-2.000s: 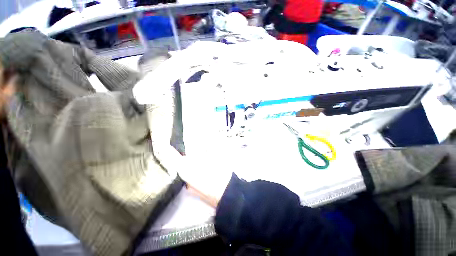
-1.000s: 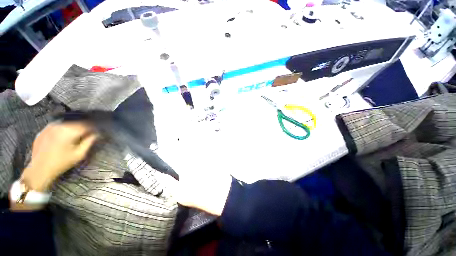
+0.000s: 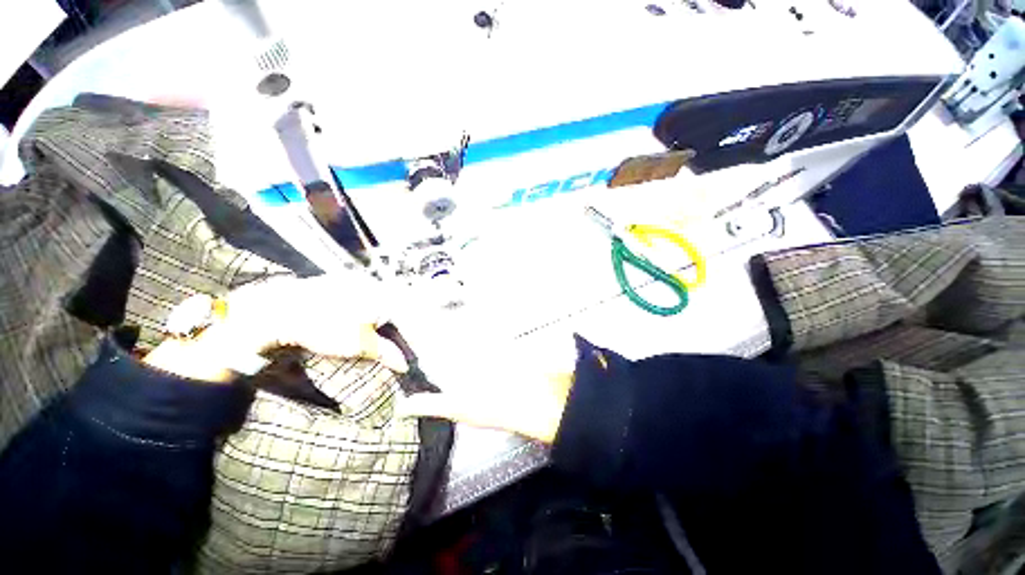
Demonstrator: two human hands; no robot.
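The checked garment lies left of the needle area and over the table's front edge. A narrow dark edge strip runs along it between my hands. My left hand is overexposed and closed on the garment near the strip. My right hand reaches in from the right with its fingertips on the garment's dark edge, close to the left fingertips. The presser foot and needle area of the white sewing machine is just above the hands; no cloth shows under it.
Snips with green and yellow handles lie under the machine arm. More checked pieces with dark edges hang at the right. The ruler-marked table edge runs below my right hand. Another machine part stands at the upper right.
My left hand has moved right, beside my right fingertips, with the garment. The lifted dark panel is now lower and narrower in view. The view is closer to the machine; the snips have stayed put.
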